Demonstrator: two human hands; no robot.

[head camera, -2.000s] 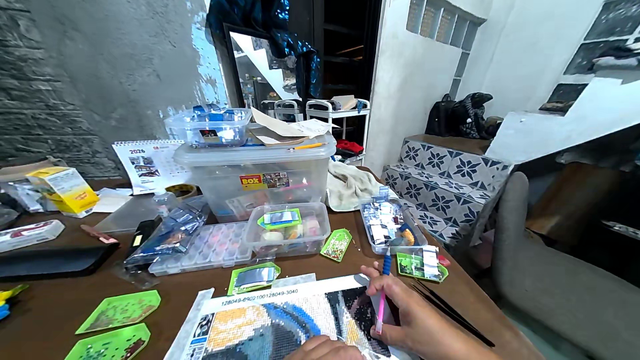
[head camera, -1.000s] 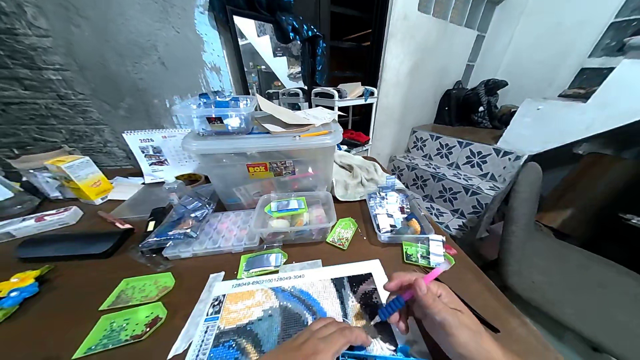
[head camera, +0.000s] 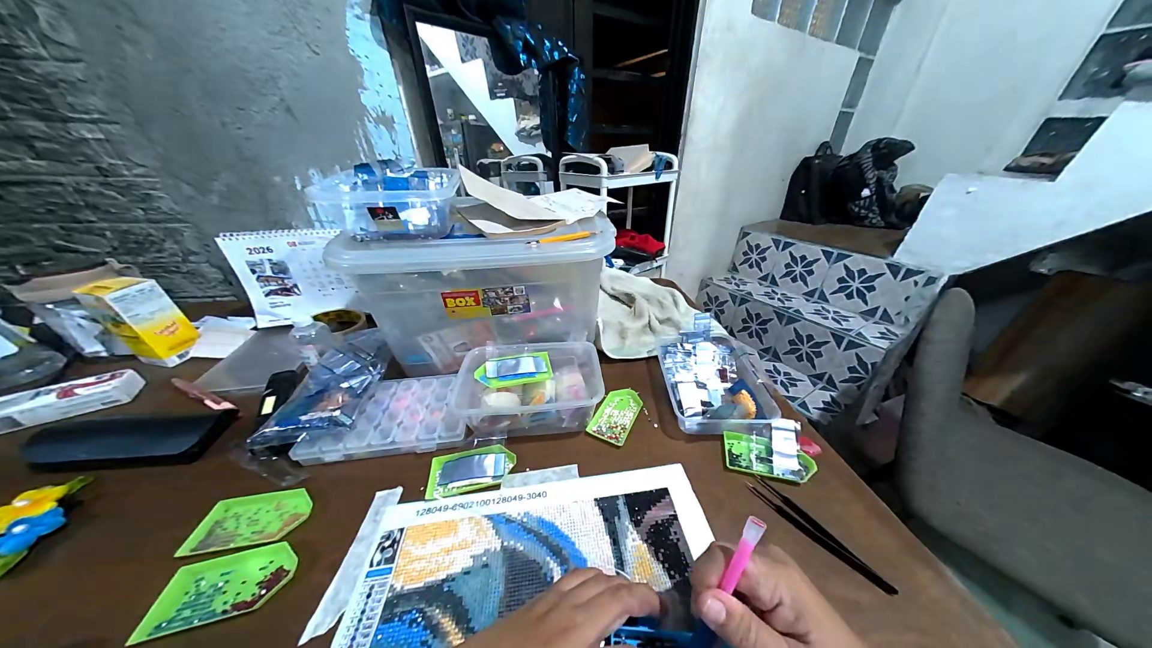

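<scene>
A diamond painting canvas (head camera: 540,540) lies on the brown table, partly covered with small coloured drills. My left hand (head camera: 576,612) rests over its lower part, fingers bent, beside a blue item (head camera: 652,634) at the bottom edge; whether it grips that is unclear. My right hand (head camera: 765,598) holds a pink drill pen (head camera: 743,553) tilted, its pink end up and its lower end down by the blue item. Green drill trays lie around the canvas: two at left (head camera: 216,589), one behind it (head camera: 470,470), one farther back (head camera: 616,417) and one at right (head camera: 769,454).
Black tweezers (head camera: 823,531) lie right of my right hand. Behind stand a large clear plastic box (head camera: 477,306), a small clear container (head camera: 531,418), a compartment organizer (head camera: 387,418) and a container of packets (head camera: 720,387). A black case (head camera: 126,441) lies left; a grey chair (head camera: 1026,459) stands right.
The pen was upright over the canvas two seconds ago, then tilted with its blue grip toward my left hand. Now its pink end points up, and my right hand is lower, close to my left.
</scene>
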